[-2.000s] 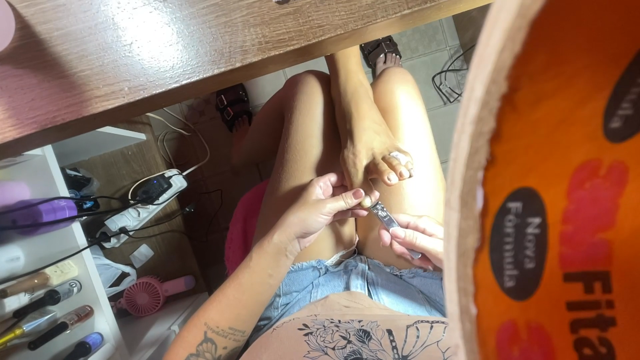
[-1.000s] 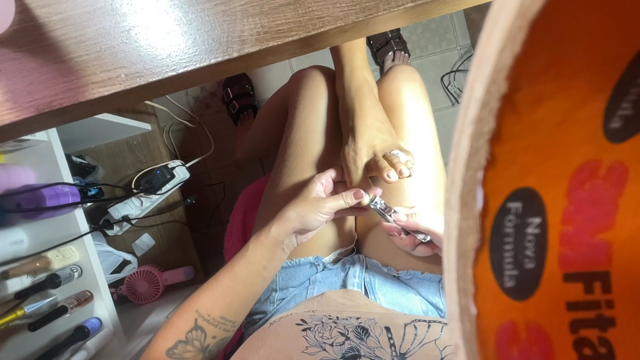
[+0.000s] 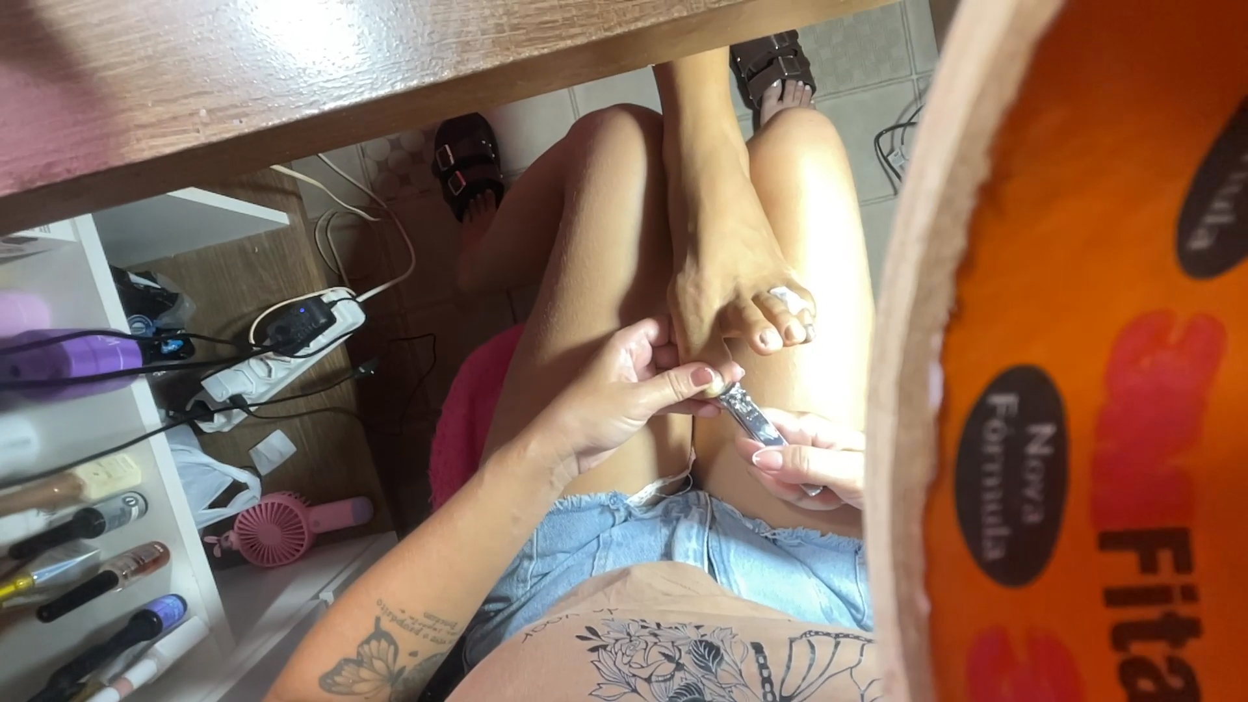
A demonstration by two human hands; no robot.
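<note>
Another person's bare foot [image 3: 731,253] rests between the thighs, toes pointing down toward my hands, with a white wrap [image 3: 788,298] around one of its smaller toes. My left hand [image 3: 648,390] grips the big toe between thumb and fingers. Between the thumb and fingers of my right hand [image 3: 804,458] is a metal nail clipper [image 3: 751,414], slanting up to the left, its jaws at the tip of the big toe. Whether the jaws touch the nail cannot be told.
A wooden tabletop [image 3: 390,58] spans the upper left. At left, a white shelf unit [image 3: 185,487] holds bottles, near a power strip [image 3: 283,361] with cables and a pink handheld fan [image 3: 278,526]. A large roll of tape [image 3: 1072,292] blocks the right side.
The clipper's body and my right hand have shifted and turned slightly, while its jaws stay at the big toe. My left hand keeps its hold on the toe.
</note>
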